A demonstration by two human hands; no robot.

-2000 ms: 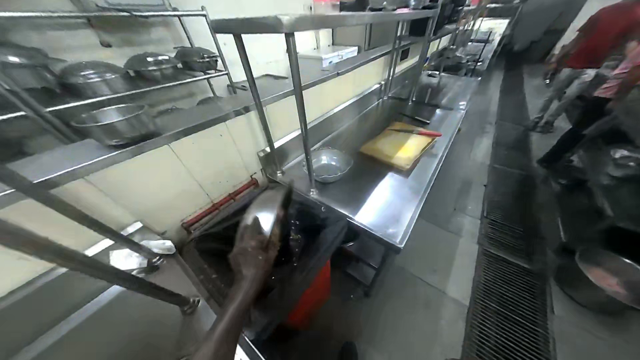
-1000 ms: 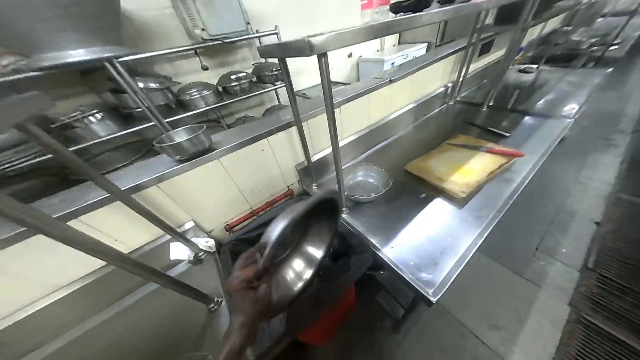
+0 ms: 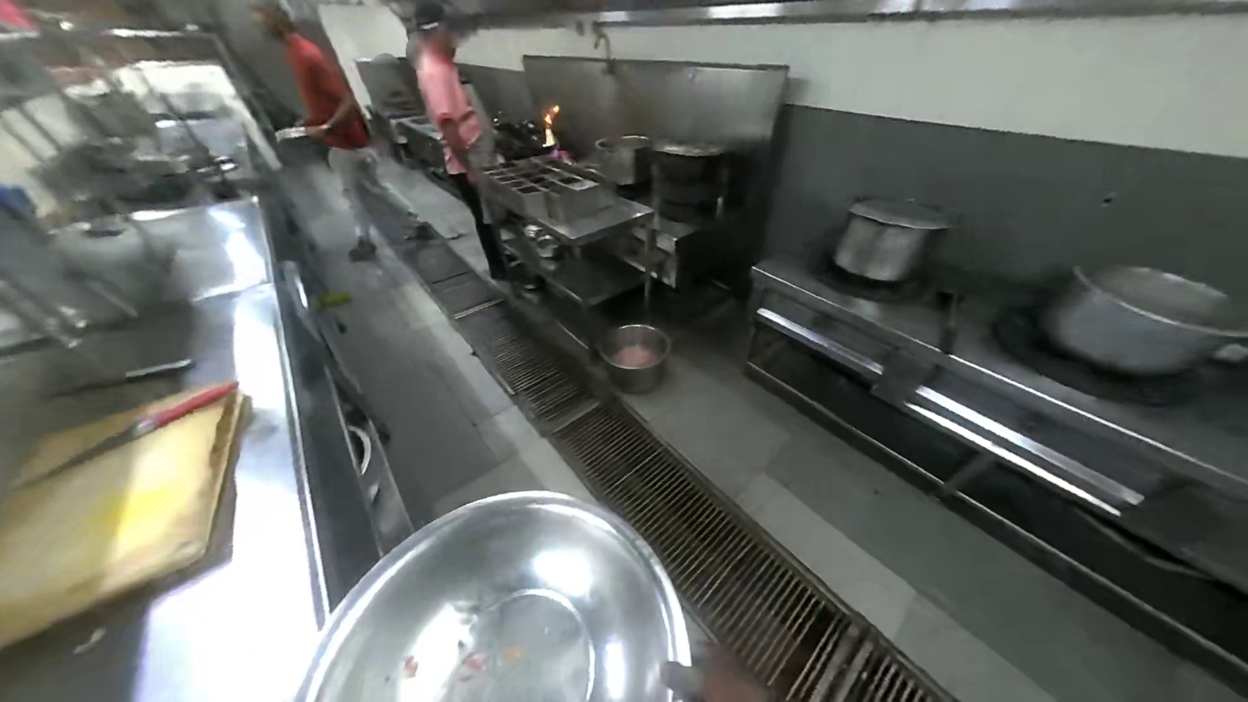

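A shiny metal bowl [image 3: 526, 595] fills the bottom middle of the head view, with a few small reddish scraps on its inner surface. My hand [image 3: 717, 678] grips its right rim, only fingers showing at the bottom edge; by its place on the right this looks like my right hand. My other hand is out of view. To the left of the bowl, a worn yellowish cutting board [image 3: 117, 517] lies on the steel table [image 3: 263, 585]. A knife with a red handle [image 3: 195, 405] rests across the board.
Floor drain grating [image 3: 663, 478] runs along the aisle. A pot with pinkish contents [image 3: 636, 359] stands on the floor beside it. Stoves on the right carry a lidded pot [image 3: 889, 239] and a large pan [image 3: 1146, 317]. Two people [image 3: 453, 117] stand farther up; a flame burns near one.
The view has swung far to the right, from the shelves to the aisle and stoves. The bowl, earlier tilted over a dark bin area, is now held with its inside visible.
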